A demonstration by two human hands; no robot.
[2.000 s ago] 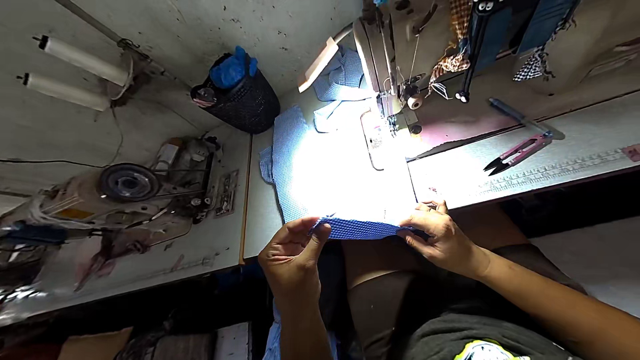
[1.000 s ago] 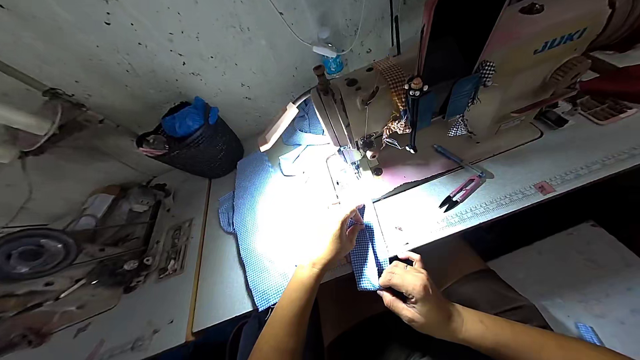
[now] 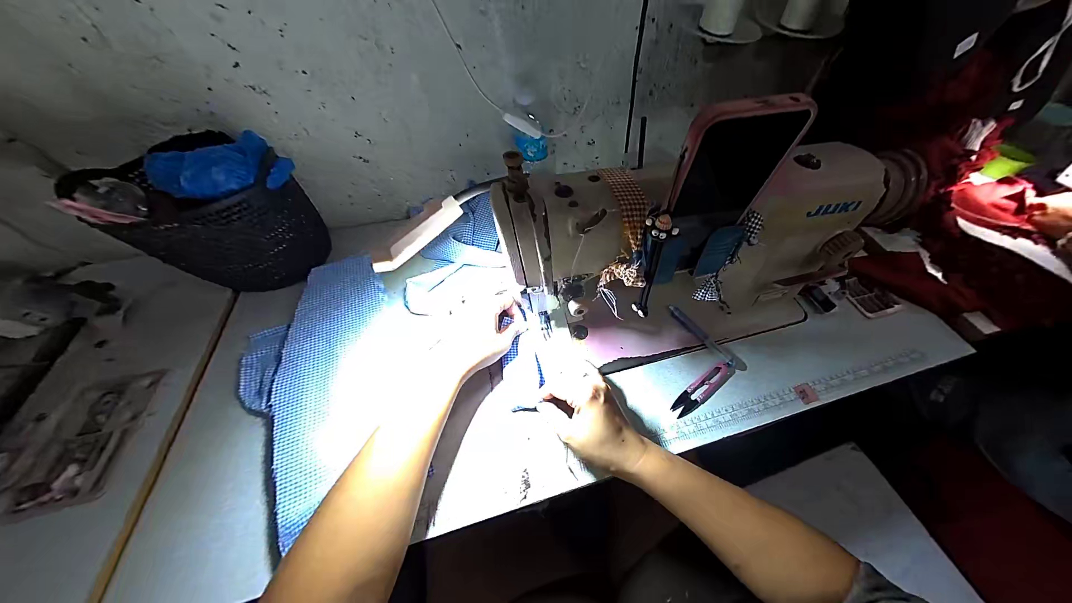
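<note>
A strip of blue checked fabric lies under the needle area of a Juki sewing machine, partly lost in the lamp's glare. My left hand pinches its upper end, close to the presser foot. Nearer the table's front edge, my right hand grips the lower end between thumb and fingers. A larger blue checked fabric piece is spread flat to the left of my left forearm. More blue fabric lies behind the lit lamp bar.
Pink-handled thread snips and a pen lie right of my hands, beside a clear ruler. A phone leans on the machine. A black basket stands at back left. At far right, another person's hand is near red cloth.
The small blue piece, stretched between both hands near the table's front edge earlier, is now up at the needle area. The view has swung to the right.
</note>
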